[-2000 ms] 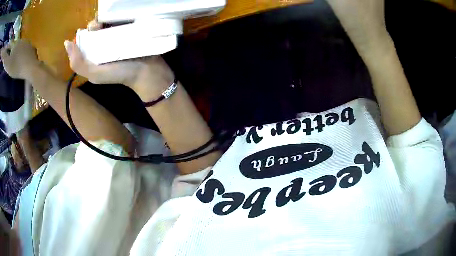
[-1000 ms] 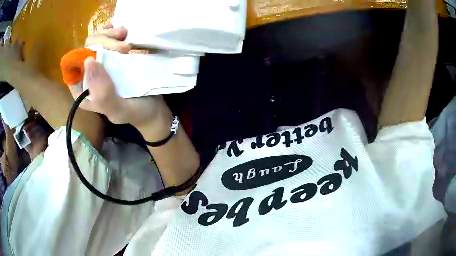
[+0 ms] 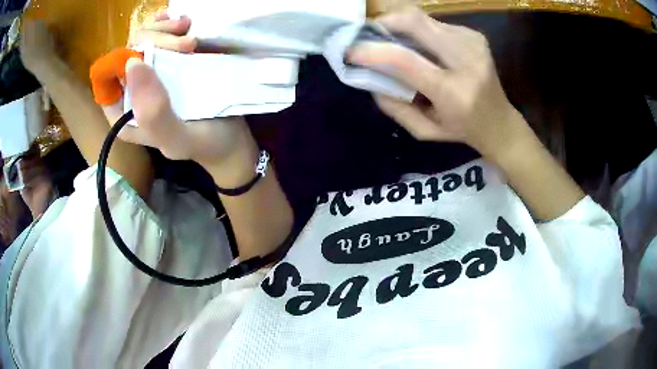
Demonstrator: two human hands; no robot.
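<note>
The white camera housing is at the top centre, cut off by the picture's edge. Its white square mounting bracket is below it. My left hand grips the bracket's left end; an orange finger cot covers one finger. A black cable loops from that end down past my wrist to my lap. My right hand holds a grey-white cleaning cloth against the housing's right lower edge; hand and cloth are blurred. The camera ball is not in view.
The glossy orange-yellow bench curves along the top and left. A neighbour's arm reaches over it at the left, close to my left arm. A white unit is at the far left. Another person's pale sleeve is at the right edge.
My right hand has come in from the top right edge to the housing, and the cloth now shows. My left hand and the camera came lower and right, then rose slightly.
</note>
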